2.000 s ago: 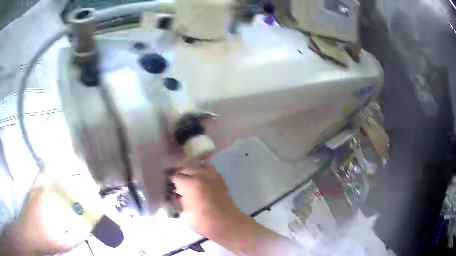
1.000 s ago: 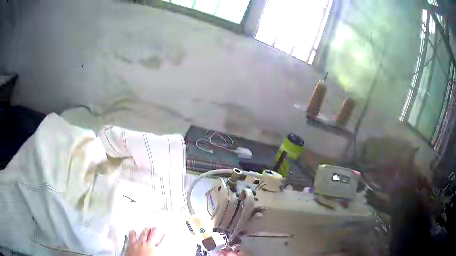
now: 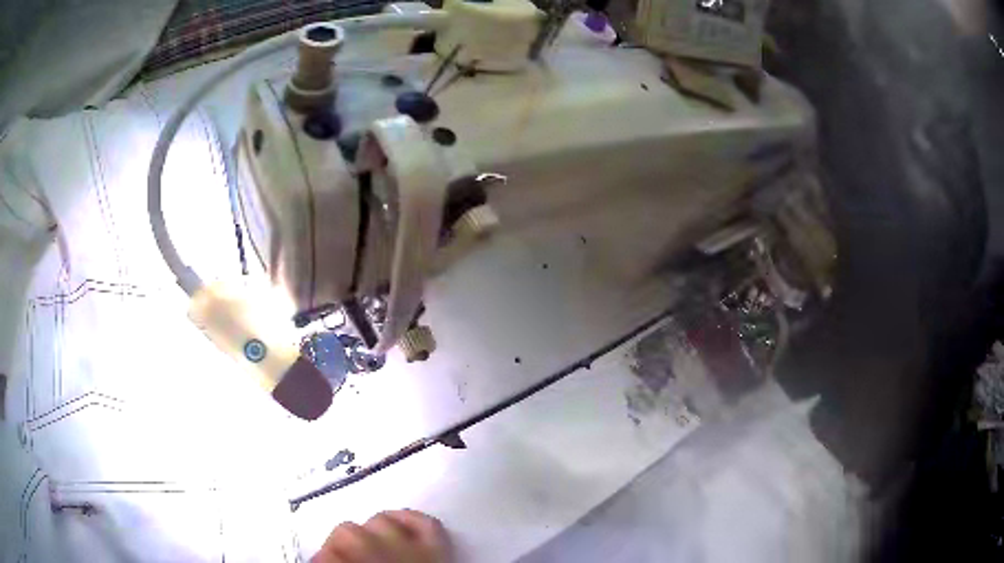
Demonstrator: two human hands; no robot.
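White cloth (image 3: pixel 121 330) with dark stitched lines lies left of the sewing machine (image 3: pixel 595 143) and reaches into the glare under its head. The needle area (image 3: pixel 358 357) is bright, so needle and cloth edge do not show clearly. My right hand (image 3: pixel 385 539), by its place and shape, is at the bottom edge, mostly cut off. It is below the needle, apart from it, near the bed's front edge. Its fingers look bent; whether it holds anything is hidden. My left hand is out of the picture.
The lamp (image 3: pixel 259 346) on its grey flexible neck hangs left of the needle. Tension knobs stick out at the head. A cluttered tray (image 3: pixel 760 297) lies at the right. A control box (image 3: pixel 705 28) is on top of the arm. More white cloth (image 3: pixel 716 495) lies at lower right.
The view has dropped from the wall and windows back to the machine. My right hand, at the needle area two seconds ago, is now lower at the bottom edge. My left hand has left the picture.
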